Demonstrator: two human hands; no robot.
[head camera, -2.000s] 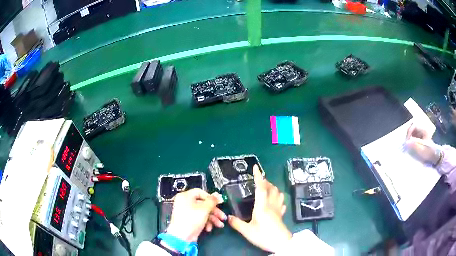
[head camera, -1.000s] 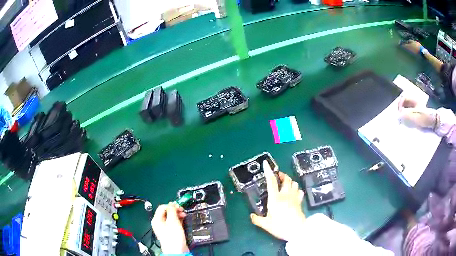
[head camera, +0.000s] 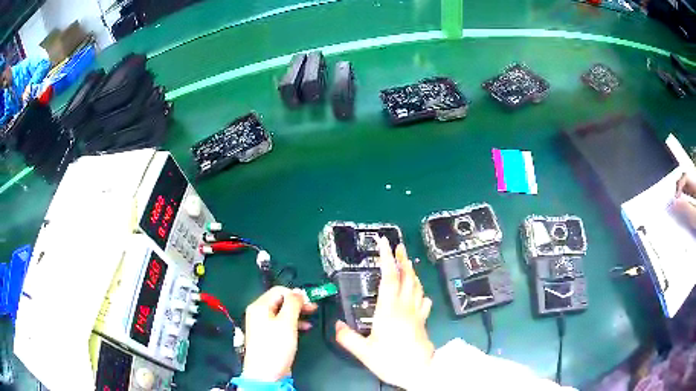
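Note:
Three camera units stand in a row on the green mat. My right hand lies on the left camera unit, fingers over its lens area and lower half. My left hand pinches a small green card at the left side of that unit; whether the card touches the unit is unclear. The middle camera unit has a lit screen and a cable at its bottom. The right camera unit also has a cable and a screen with a pale mark.
Cream power supplies with red digits and clip leads stand at left. Open housings with boards and black blocks lie behind. A colour card, a black tray and a clipboard with another person's hand are at right.
My right hand has moved from the middle unit to the left unit. The green card, earlier over the left unit's lens, is now at that unit's side. The view has shifted.

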